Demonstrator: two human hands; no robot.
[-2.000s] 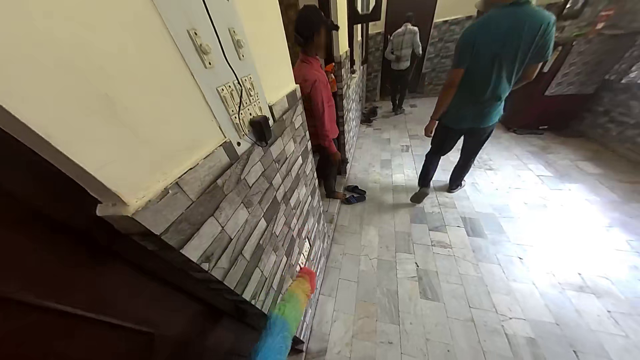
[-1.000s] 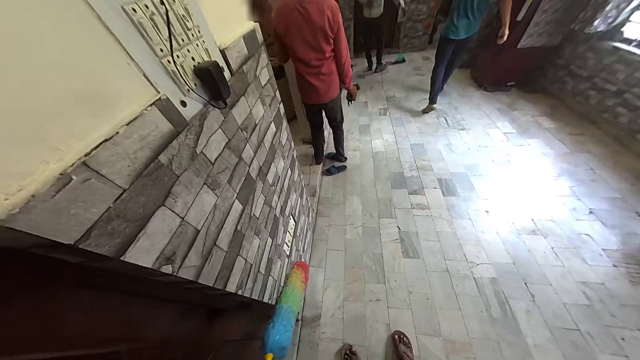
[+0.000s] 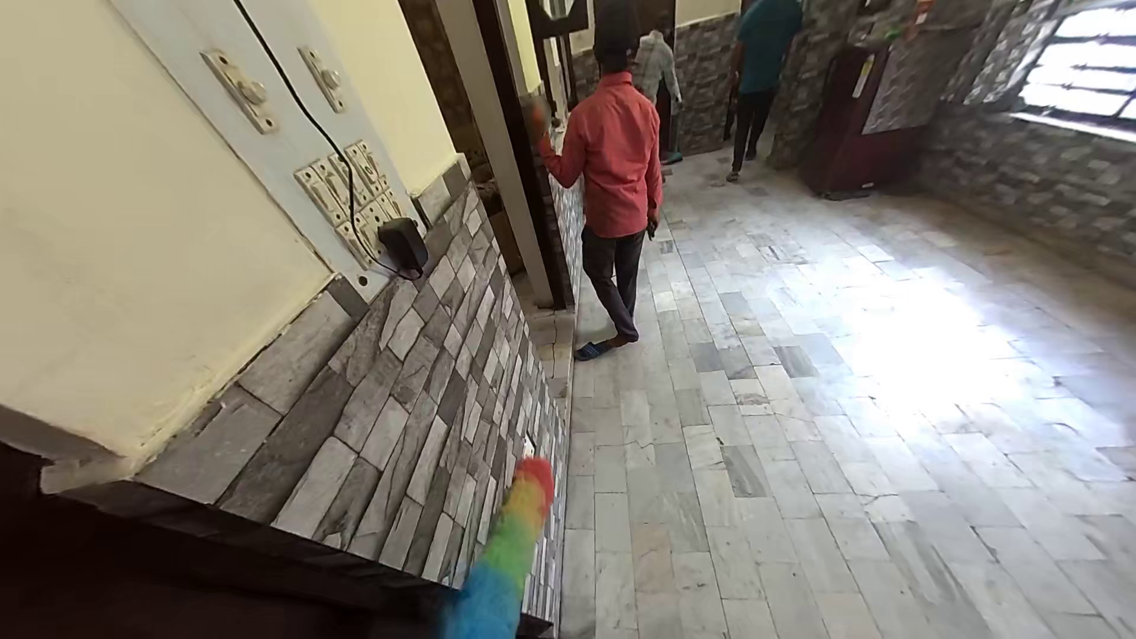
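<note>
Neither of my hands shows in the head view. A fluffy duster (image 3: 508,555) in bands of red, orange, green and blue reaches up from the bottom edge, with its handle out of sight, so what holds it is hidden. Its red tip lies over the lower part of the stone-tiled wall (image 3: 390,399), in front of a small white fitting low on that wall. Whether the tip touches the tiles I cannot tell.
A switchboard (image 3: 351,195) with a plugged-in black adapter (image 3: 404,247) is on the left wall. A person in a red shirt (image 3: 612,160) stands by a doorway; two others are farther back. A dark red refrigerator (image 3: 843,133) stands near the window (image 3: 1083,67).
The person in red has moved away from me and now has one arm raised at the door frame. The person in teal is farther off than two seconds ago. The duster remains by the low wall.
</note>
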